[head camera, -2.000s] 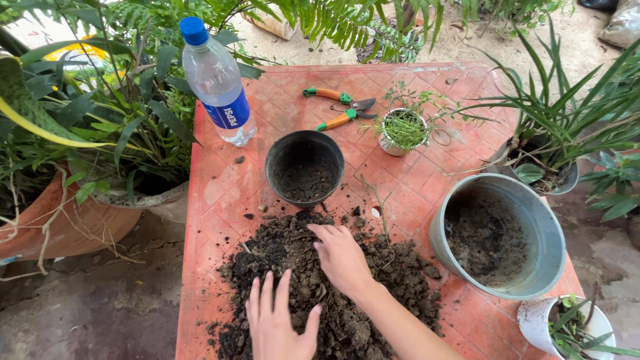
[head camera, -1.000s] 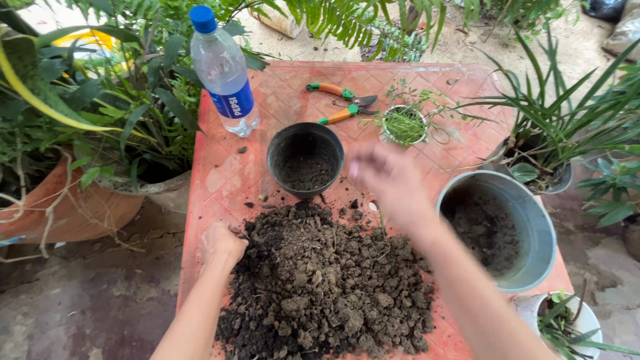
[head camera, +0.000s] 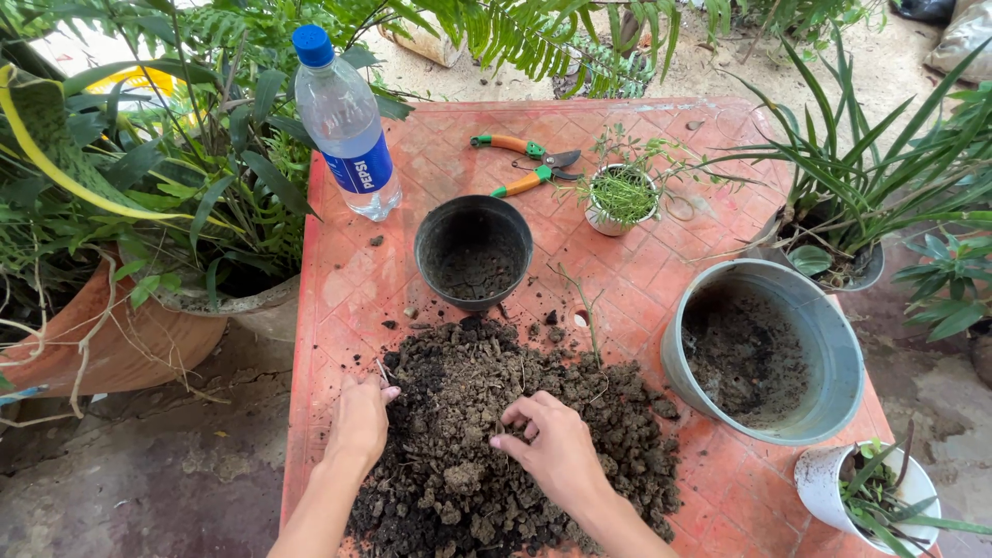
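Note:
A mound of dark, crumbly soil (head camera: 480, 442) lies on the red plastic table (head camera: 341, 294). At its left edge, my left hand (head camera: 363, 415) pinches a thin pale twig (head camera: 383, 372) between thumb and finger. My right hand (head camera: 550, 442) is over the middle of the mound with curled fingers; whether it holds a bit of soil or a root cannot be told. A black plastic pot (head camera: 473, 252) with some soil at its bottom stands just behind the mound. To the right is a grey plastic bucket (head camera: 763, 353), dirt clinging inside. A thin green stem (head camera: 587, 310) lies behind the mound.
Orange-and-green pruning shears (head camera: 535, 167) lie open at the back, between a Pepsi bottle (head camera: 349, 132) and a small potted plant (head camera: 620, 198). A white pot (head camera: 868, 496) with a plant is at the front right. Large potted plants flank the table, including a terracotta pot (head camera: 147, 341).
Both hands lay on the soil two seconds ago. My right hand, raised near the black pot one second ago, has come back down over the mound. The left stays at the mound's left side.

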